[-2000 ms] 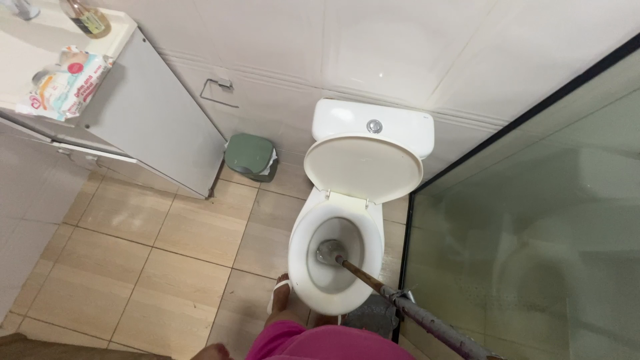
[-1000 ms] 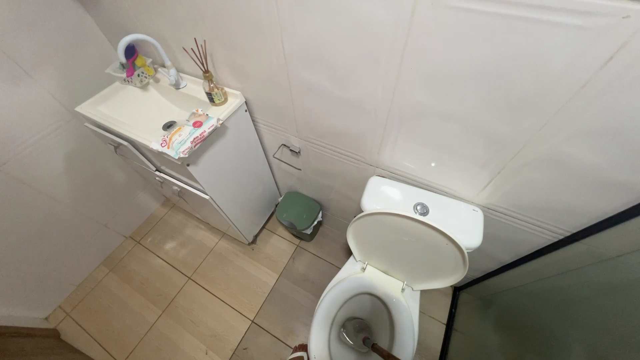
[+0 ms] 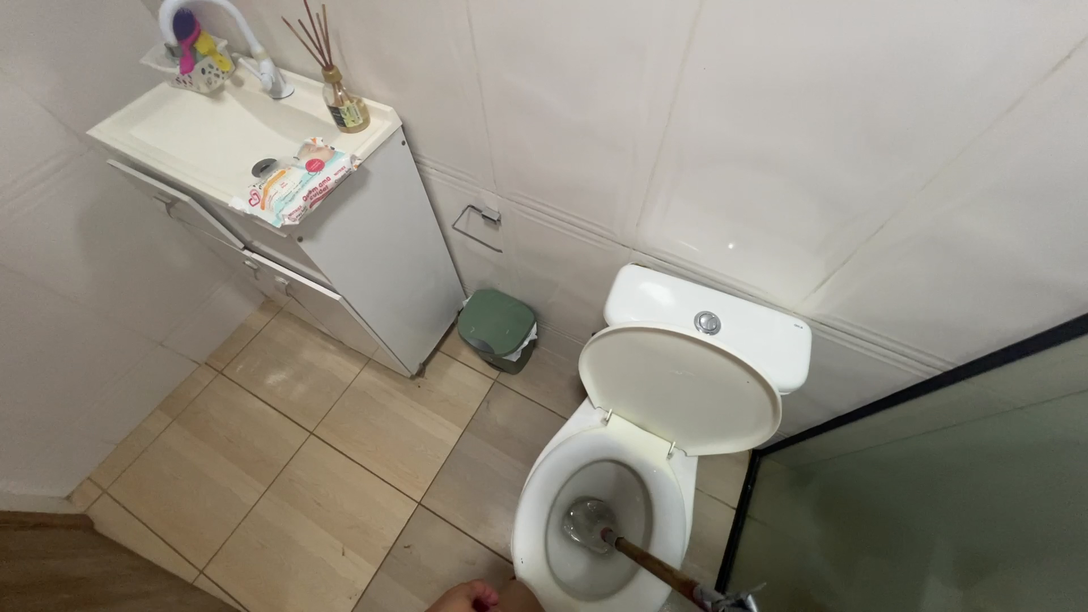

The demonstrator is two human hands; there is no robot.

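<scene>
The white toilet (image 3: 531, 510) has its lid raised against the cistern. Inside the bowl sits the rounded, shiny greyish head of a long-handled tool (image 3: 653, 561); whether it is a plunger or a brush I cannot tell. Its brown stick runs down to the right, with grey wrapping near the bottom edge. Part of my left hand (image 3: 466, 598) shows at the bottom edge, left of the bowl, fingers bent and mostly cut off. Beside it is a bit of bare skin. My right hand is outside the view, as is the handle's upper end.
A green lidded bin (image 3: 495, 323) stands between the toilet and a white vanity cabinet (image 3: 382, 263). On the sink top are a wipes packet (image 3: 297, 189), a reed diffuser (image 3: 347, 110) and a basket (image 3: 204, 75) of brushes. A black-framed glass panel (image 3: 926, 484) borders the right.
The view has swung left and up, bringing in the faucet and diffuser. The tool's head remains in the bowl. My left hand has come in at the bottom edge since one second ago.
</scene>
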